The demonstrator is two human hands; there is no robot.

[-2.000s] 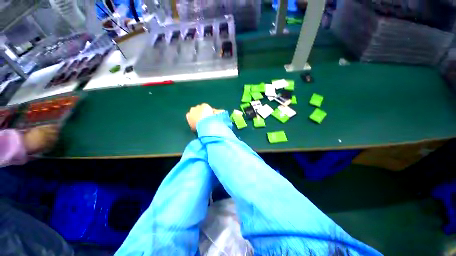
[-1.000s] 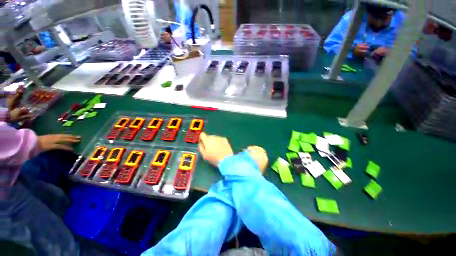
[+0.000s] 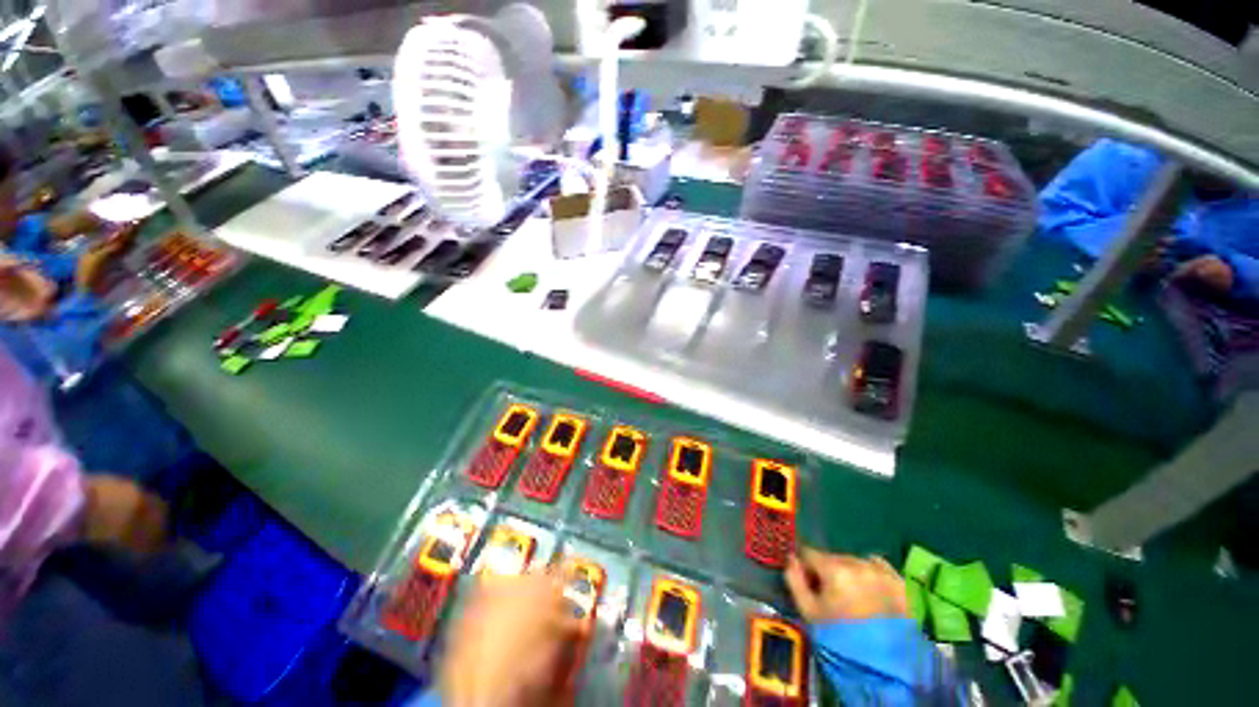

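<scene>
A clear tray [image 3: 483,398] lies on the green bench in front of me. It holds two rows of red phones with orange-yellow screen frames, such as this upper-row phone [image 3: 684,486]. My left hand [image 3: 511,642] is blurred and over the lower row. It partly covers some phones; whether it grips one is hidden. My right hand [image 3: 849,587] is at the tray's right edge, beside the upper right phone [image 3: 770,511], with fingers bent. I cannot tell whether it grips the rim. The picture's bottom edge cuts off the tray's near part.
A cloudy tray [image 3: 621,325] with dark phones lies beyond, on a white surface. Green and white pieces [image 3: 953,587] lie at right, more [image 3: 283,329] at left. A fan [image 3: 453,122], stacked trays [image 3: 884,207] and a metal support [image 3: 1174,470] stand behind. A person's pink sleeve [image 3: 35,483] is at left.
The view has turned and come closer to the phone tray. My arms, crossed before, are now apart. My left hand has moved over the lower phone row; my right hand is at the tray's right edge.
</scene>
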